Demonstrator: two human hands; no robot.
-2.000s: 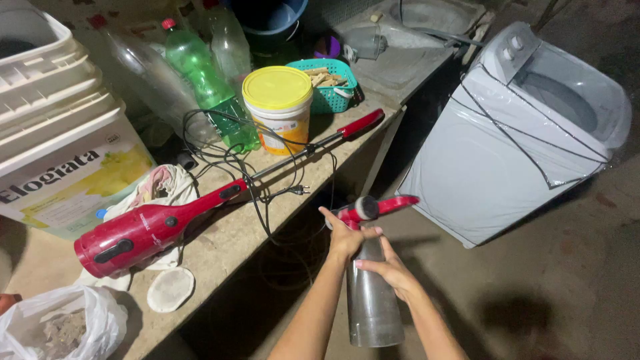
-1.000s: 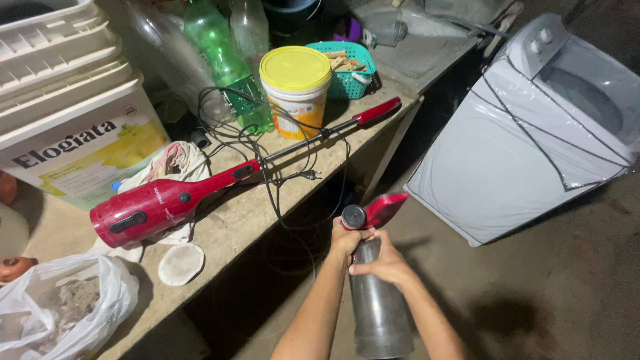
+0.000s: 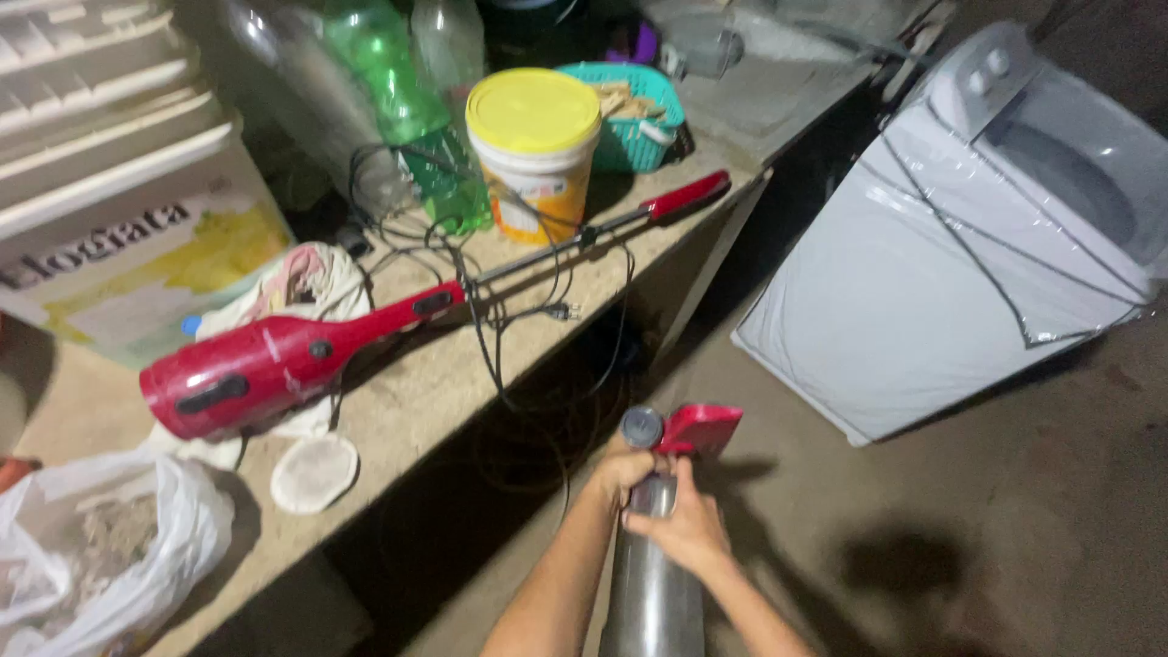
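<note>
In front of me, off the counter's edge, a cylindrical container (image 3: 652, 584), smoky and translucent, hangs in both hands with its red end part (image 3: 703, 429) and grey round cap (image 3: 641, 426) upward. My left hand (image 3: 630, 470) grips the top, just below the cap. Against the upper right side of the cylinder, my right hand (image 3: 684, 525) is closed round it, thumb across the front. The red body of a stick vacuum cleaner (image 3: 246, 374) lies on the counter, its metal tube and red handle (image 3: 689, 196) pointing to the upper right. A black cord (image 3: 497, 365) is tangled over the tube.
On the counter (image 3: 401, 411) are a yellow-lidded bucket (image 3: 534, 114), a teal basket of clothespins (image 3: 652, 114), green plastic bottles (image 3: 392, 82), a white cloth (image 3: 342, 283), a round pad (image 3: 315, 473) and a plastic bag of grey debris (image 3: 119, 547). Stacked tubs (image 3: 137, 246) stand left; a washing machine (image 3: 912, 274) right.
The container has turned in my hands: its red part, earlier stretched level to the right, now angles up beside the cap. Both hands remain on it. The vacuum body has not moved on the counter.
</note>
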